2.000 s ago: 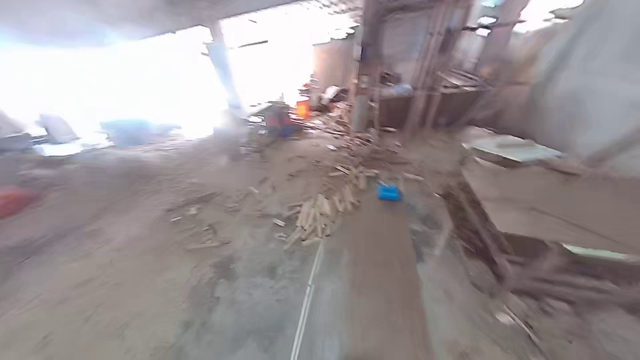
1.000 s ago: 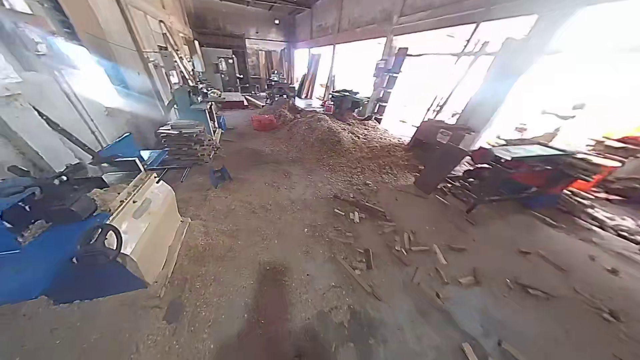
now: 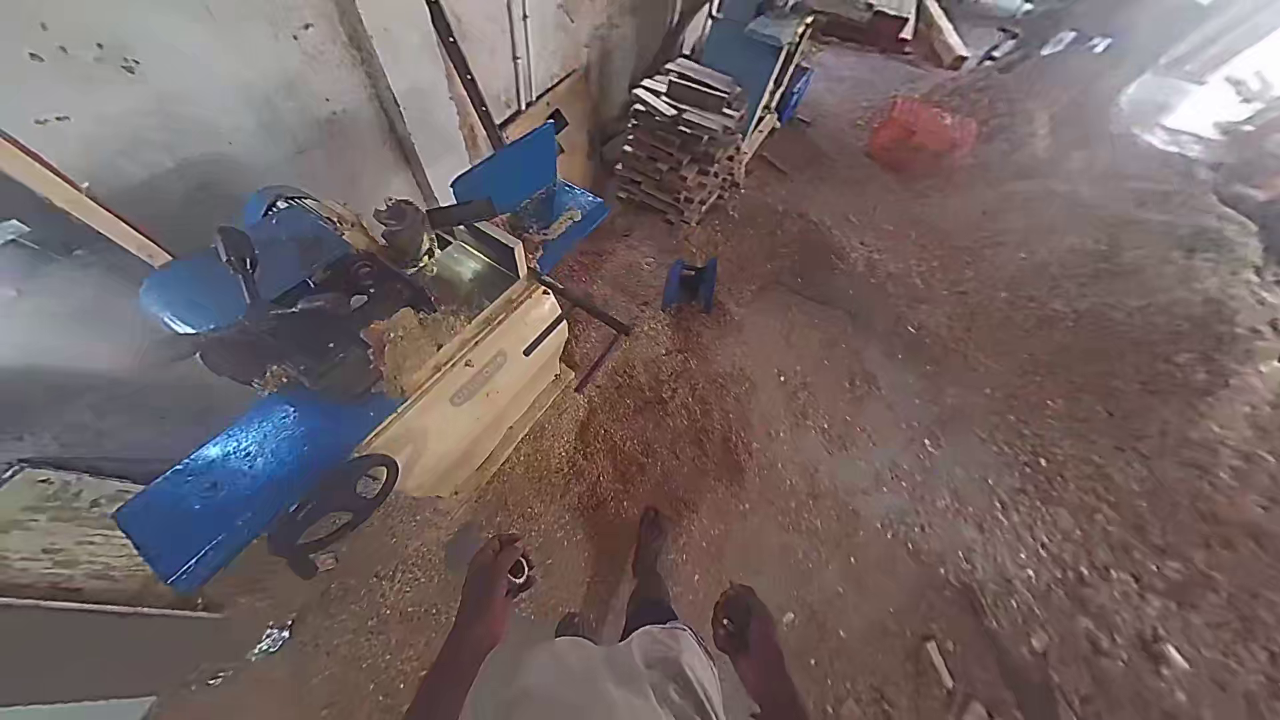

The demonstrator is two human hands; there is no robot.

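Observation:
My left hand (image 3: 492,590) hangs low in front of me with its fingers curled; a small pale round thing shows at the fingers, too blurred to name. My right hand (image 3: 738,618) is lowered at my other side, fingers curled, and whether it holds anything cannot be told. Ahead to the left stands a woodworking machine with a cream metal side panel (image 3: 470,400), a blue table (image 3: 250,480) and a black handwheel (image 3: 335,510). Wood shavings (image 3: 415,345) lie heaped on the machine. Neither hand touches it.
Shavings cover the floor (image 3: 830,450). A small blue stand (image 3: 690,285) sits beyond the machine, with stacked wood pieces (image 3: 680,140) behind it by the wall. Farther right lies a red basket-like container (image 3: 920,135). A wood offcut (image 3: 938,664) lies at the lower right.
The view has swung left and down. The blue and cream machine is nearer than one second ago, and both hands have come into sight.

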